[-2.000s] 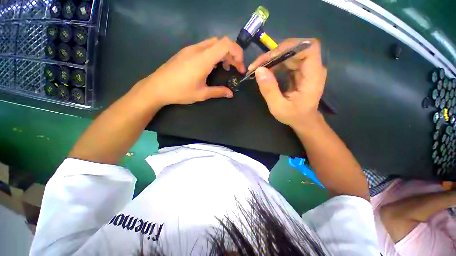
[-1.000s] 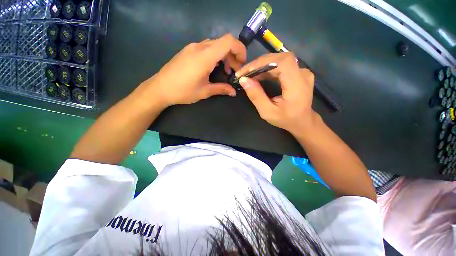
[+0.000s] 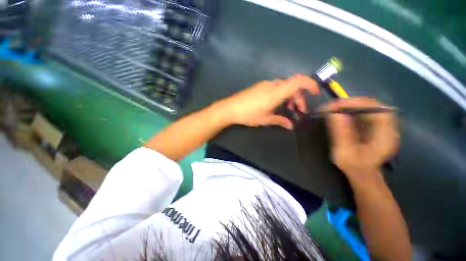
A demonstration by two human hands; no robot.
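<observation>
My left hand is curled on the dark bench, thumb and fingers around a small round black part, which is blurred and partly hidden. My right hand is blurred and holds a thin dark pen-like tool, its tip pointing left towards the part. The tip is too blurred to tell if it touches. The two-faced mallet lies behind my hands, its yellow shaft section partly hidden by my right hand.
A clear ribbed tray with rows of black parts stands at left on the bench. A pale curved rail runs along the far side. Open cardboard boxes are at lower left. A blue thing is below the bench edge.
The view has swung left, so hands, mallet and tray appear further right and the crowd of black parts has left view. My right hand and tool have drawn back from the part.
</observation>
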